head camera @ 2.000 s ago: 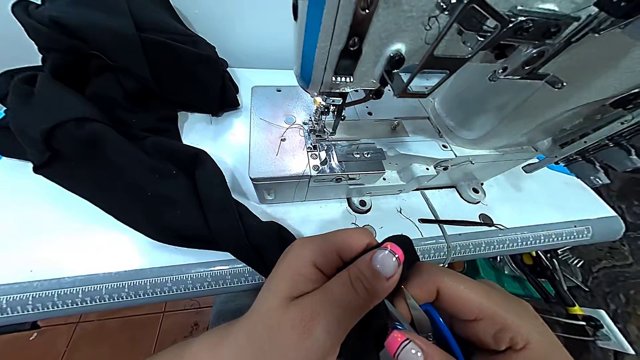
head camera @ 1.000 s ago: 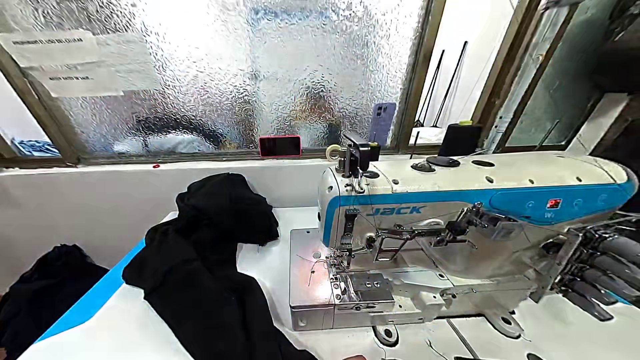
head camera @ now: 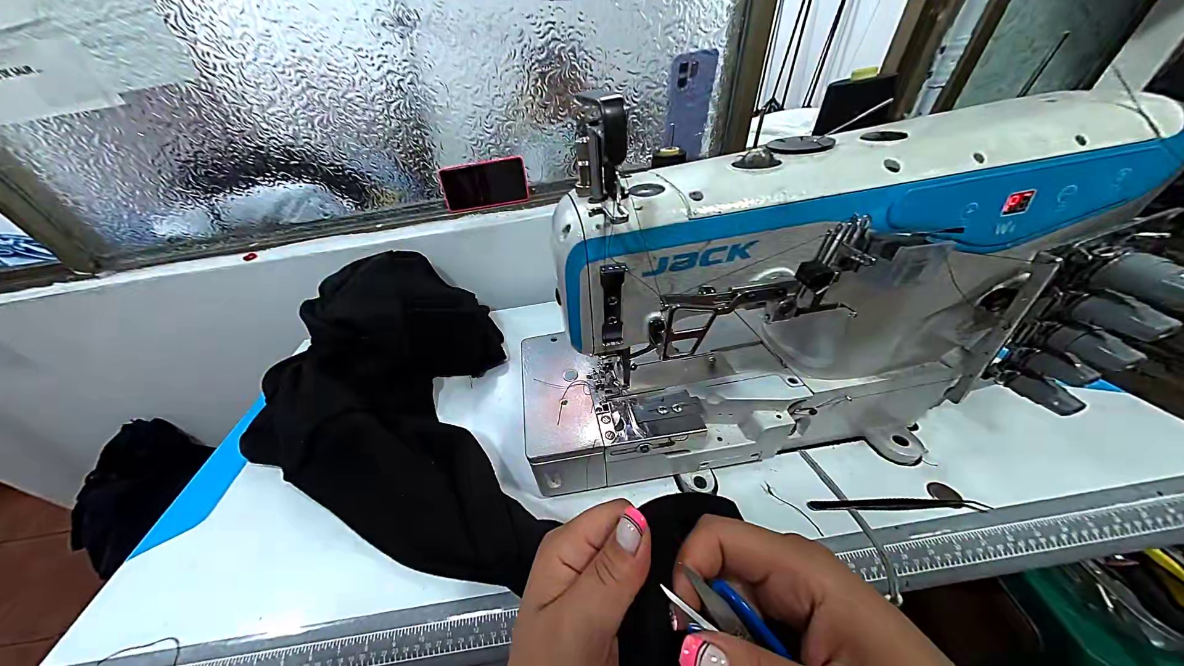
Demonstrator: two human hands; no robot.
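My left hand (head camera: 592,583) pinches a part of the black fabric garment (head camera: 388,453) at the table's front edge, thumb on top. Close on its right, my right hand (head camera: 786,592) holds small blue-handled scissors (head camera: 731,615), whose blades are apart and point up and left beside the fabric. From my hands the garment runs left and back over the white table, where it lies bunched. Behind my hands stands a Jack industrial sewing machine (head camera: 721,250), its lamp lighting the needle area. Loose threads lie on its metal bed (head camera: 564,407).
Black tweezers (head camera: 879,504) lie right of my hands, near a measuring tape (head camera: 1045,532) along the table edge. More black fabric (head camera: 139,490) hangs at far left. A red-edged phone (head camera: 484,183) and a bluish phone (head camera: 692,97) stand at the window. A green container (head camera: 1064,610) holds tools below right.
The view has tilted up, then partly back down. My hands, almost out of sight one second ago, show again at the bottom, with the fabric and scissors as two seconds ago.
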